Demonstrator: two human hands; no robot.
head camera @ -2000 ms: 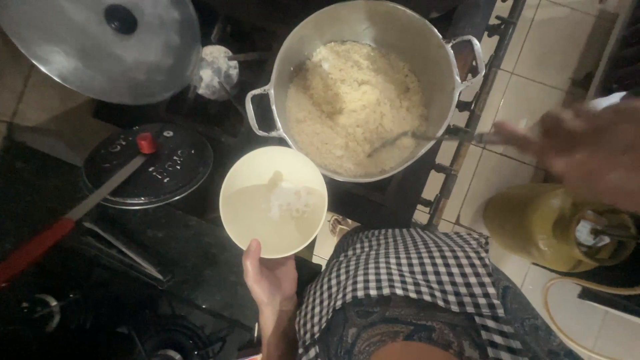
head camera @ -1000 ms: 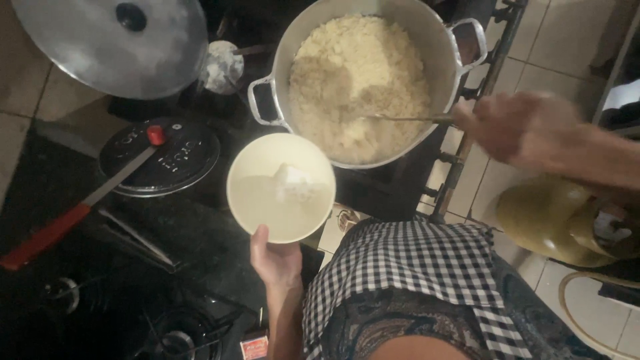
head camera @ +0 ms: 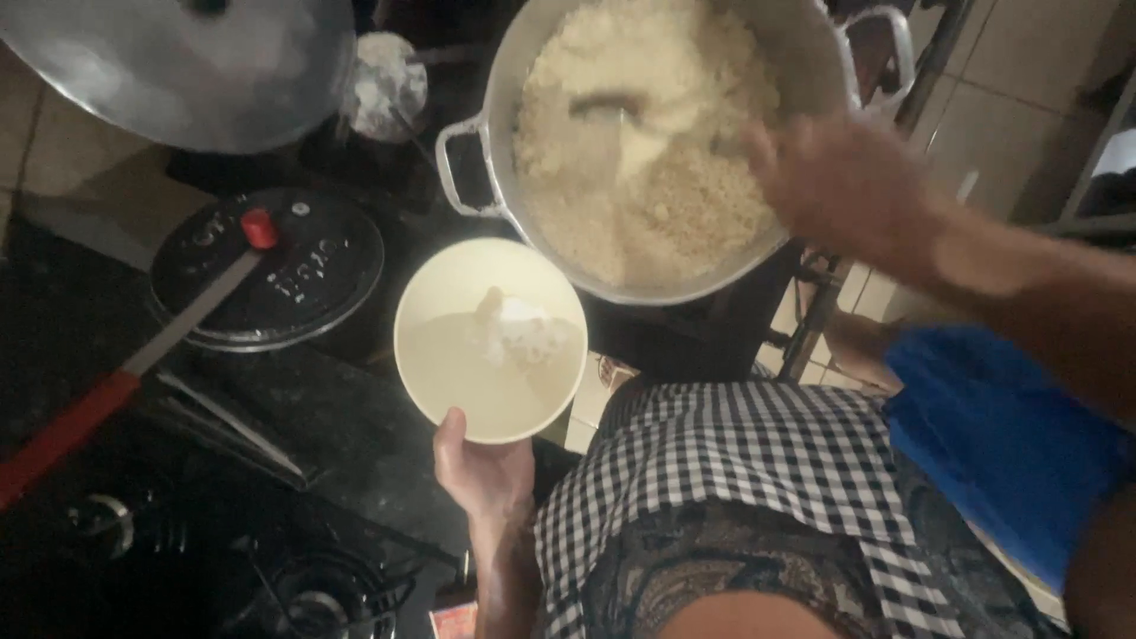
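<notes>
My left hand (head camera: 484,470) grips the rim of a cream bowl (head camera: 444,373) with its thumb; a small heap of white, salt-like powder (head camera: 524,328) lies inside. Beyond the bowl stands a large two-handled metal pot (head camera: 648,293) of pale, grainy food like rice (head camera: 701,195). My right hand (head camera: 825,177), blurred by motion, is over the pot's right side. Inside the pot a dark, blurred spoon head (head camera: 608,105) shows on the food; its handle is too blurred to follow to my fingers.
A metal lid (head camera: 195,80) and a cup of white stuff (head camera: 389,87) are at the upper left. A red-handled utensil (head camera: 80,435) rests on a black round lid (head camera: 311,284). Stove burners (head camera: 315,612) lie lower left. Someone in blue clothing (head camera: 994,444) stands at the right, partly hidden by my arm.
My right hand has moved from right of the pot to over its right side. A person in blue has come into view at the right. My left hand still holds the bowl.
</notes>
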